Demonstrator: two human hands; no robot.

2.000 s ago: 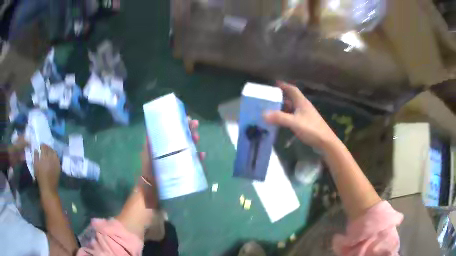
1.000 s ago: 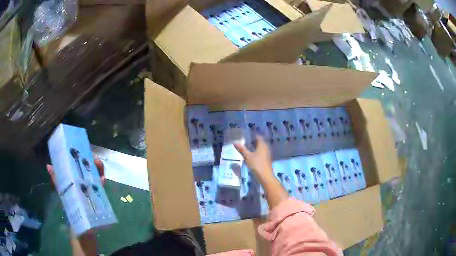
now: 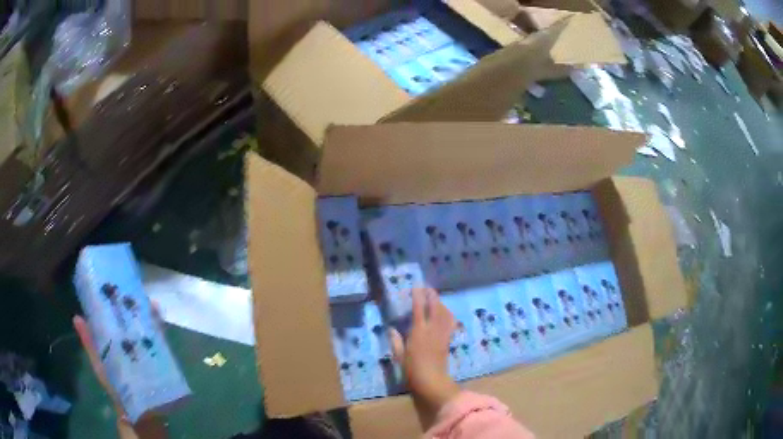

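My left hand holds a pale blue retail box, upright and slightly tilted, left of the carton. The open brown shipping carton stands in front of me with two rows of blue boxes inside. My right hand is in the carton, its fingers on the lower end of a blue box near the left of the back row. That box sits a little tilted, with a dark gap to its left. Part of the front row is hidden behind my hand.
A second open carton with blue boxes stands behind. A white cardboard strip and small yellowish bits lie on the green floor at left. Paper scraps lie at the upper right. Crumpled clear plastic is at the upper left.
Two seconds ago each hand held a box over the floor. Since one second ago, my right hand has moved down toward the front row. My left hand still holds its box, slightly lower.
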